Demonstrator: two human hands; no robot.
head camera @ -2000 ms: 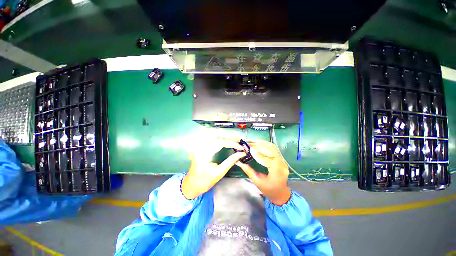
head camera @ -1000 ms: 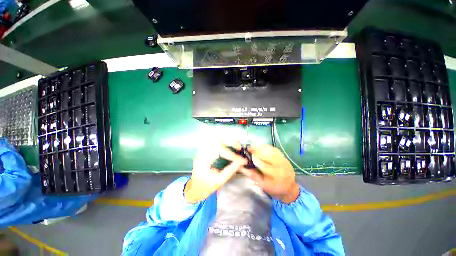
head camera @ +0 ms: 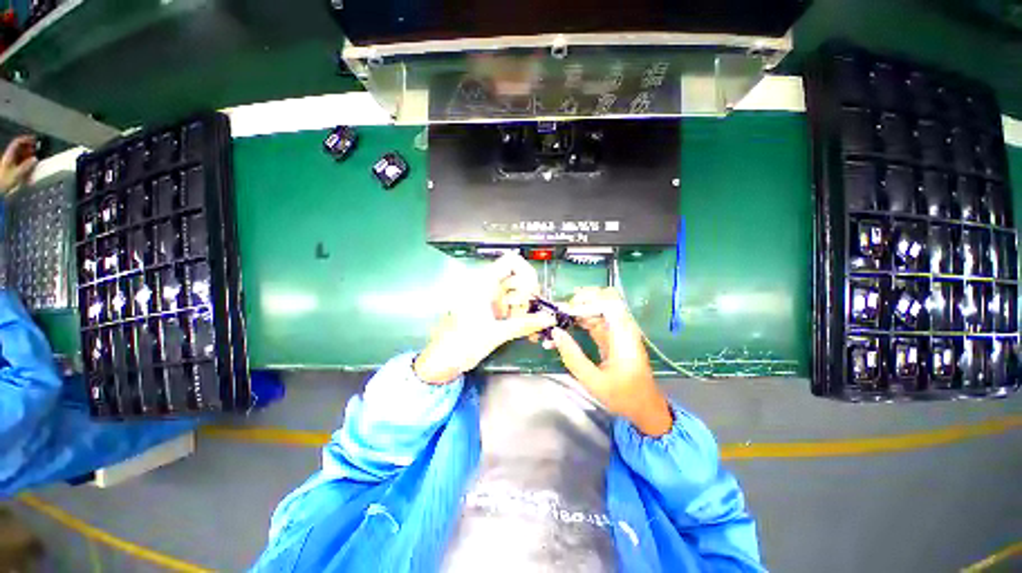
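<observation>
A small black camera unit (head camera: 553,318) is held between my two hands, above the front edge of the bench and in front of the test box. My left hand (head camera: 484,319) grips it from the left, with the fingers partly washed out by glare. My right hand (head camera: 611,349) pinches it from the right. The fingers cover much of the unit, so its lens and details are hidden. The flat black test box (head camera: 555,207) has white lettering and a red part on its front edge. A pale cable (head camera: 652,349) runs from the box's front past my right hand.
A black blister tray (head camera: 157,269) stands at left, another (head camera: 919,246) at right with several units. Two loose units (head camera: 389,170) lie left of the box. A clear panel (head camera: 560,85) overhangs it. A blue stick (head camera: 678,274) lies right. A neighbour's hand (head camera: 17,162) shows far left.
My hands and the unit sit slightly higher in the picture, and the fingers have shifted around the unit. The view has moved a little. The neighbour's hand has appeared at far left.
</observation>
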